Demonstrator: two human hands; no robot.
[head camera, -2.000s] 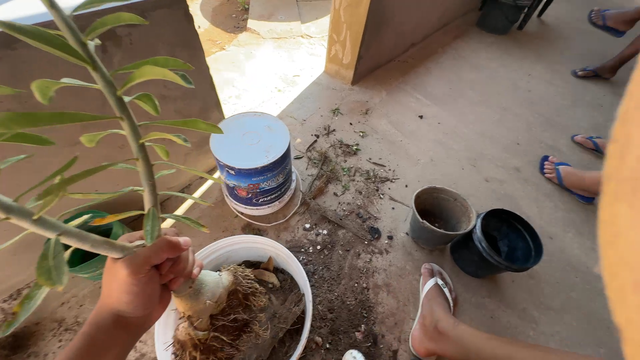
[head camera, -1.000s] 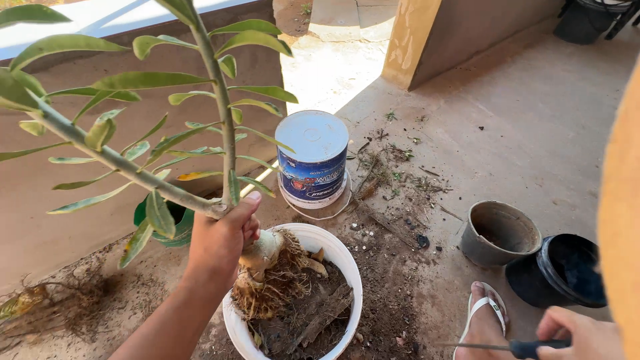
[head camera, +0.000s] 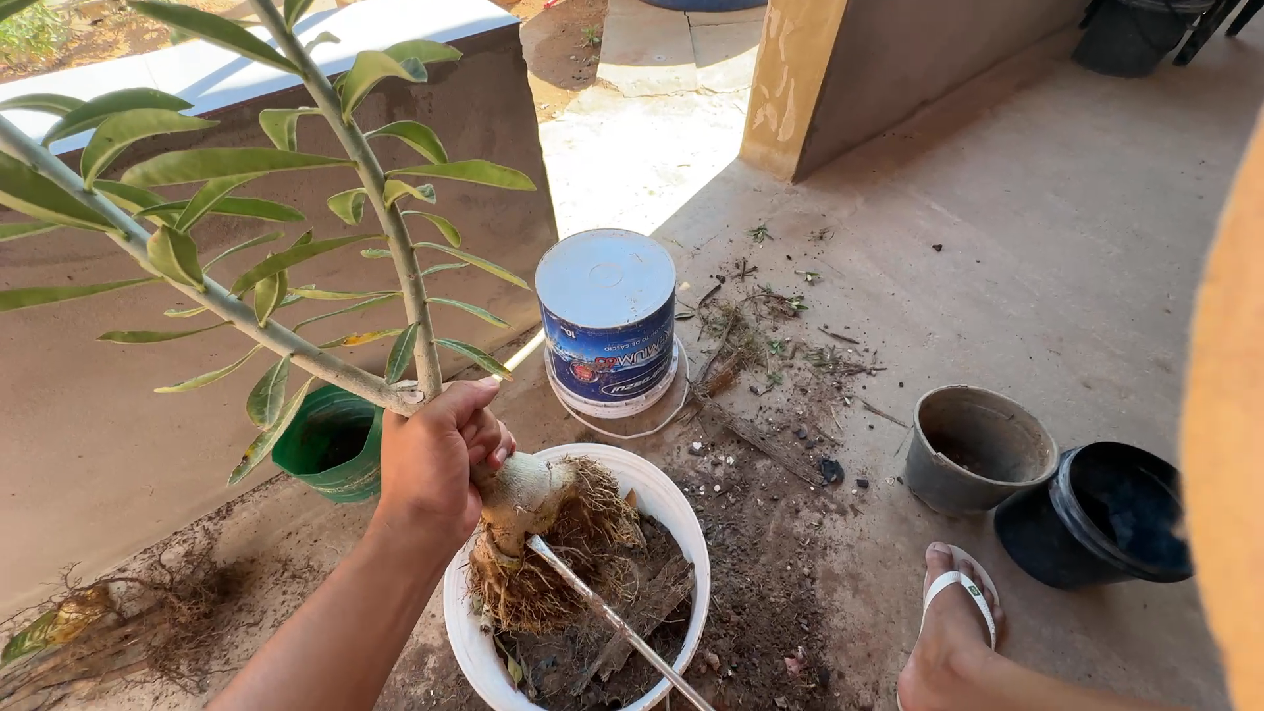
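Observation:
My left hand (head camera: 444, 449) grips the thick stem of a leafy plant with a swollen base (head camera: 528, 494), probably a desert rose. Its bare, fibrous roots (head camera: 538, 583) hang over a white plastic bucket (head camera: 696, 553) that holds soil and pieces of bark. A thin metal rod (head camera: 622, 627) reaches up from the bottom edge, its tip at the underside of the swollen base among the roots. My right hand is out of view, so what it holds is hidden.
An upturned blue and white bucket (head camera: 607, 326) stands beyond. Right are a grey pot (head camera: 978, 449), a black bucket (head camera: 1091, 518) and a foot in a white flip-flop (head camera: 953, 612). A green container (head camera: 331, 444) sits by the low wall (head camera: 474, 148); pulled roots (head camera: 148, 622) lie lower left.
My right hand, seen at the lower right one second ago with a dark-handled thin tool, has left view. The metal rod has moved left to the plant's base. The left hand keeps its grip.

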